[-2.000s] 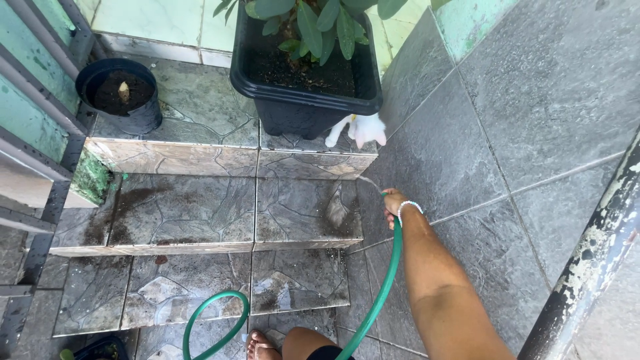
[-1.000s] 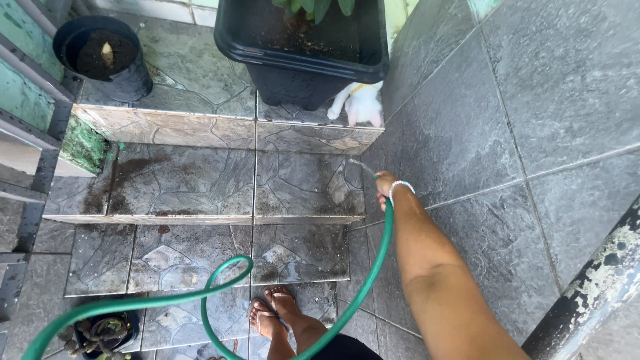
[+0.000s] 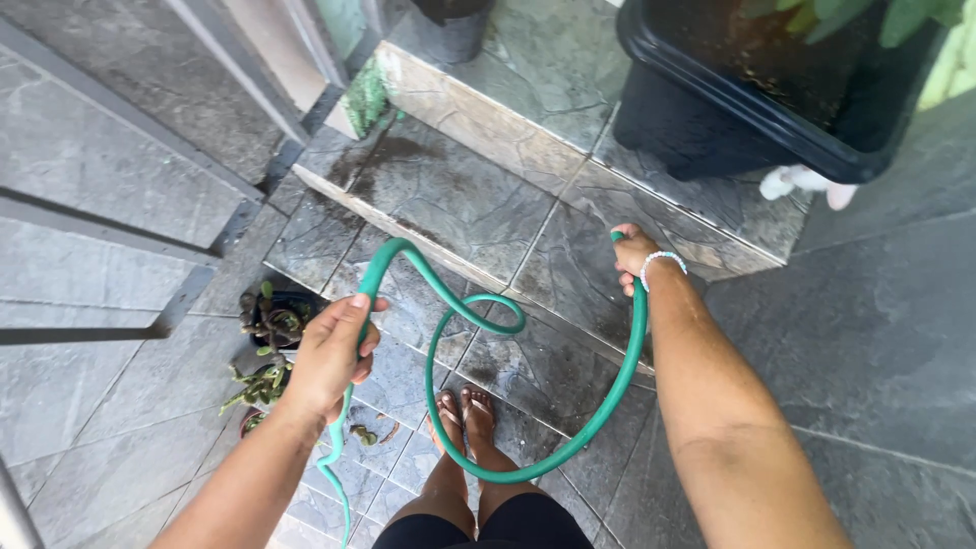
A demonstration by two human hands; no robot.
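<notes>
My right hand [image 3: 633,258], with a beaded bracelet at its wrist, grips a green garden hose [image 3: 602,418] close to its end, over the tiled steps. Faint water shows beyond the hose's mouth. My left hand [image 3: 333,352] is closed around another stretch of the same hose, which arches up from it and loops between my hands, then trails down to the floor. Dark soil stains [image 3: 381,164] mark the middle step [image 3: 473,198]. My feet in sandals stand on the tiles below.
A large black planter [image 3: 709,99] stands on the upper step, with a white cat [image 3: 804,181] partly hidden beneath its rim. A dark round pot [image 3: 451,30] is at the top. Metal bars [image 3: 114,236] run along the left. Potted succulents [image 3: 267,381] sit beside the lower steps.
My left hand has come into view, holding the hose. My right hand still holds the hose near its end. The view has turned and shifted strongly.
</notes>
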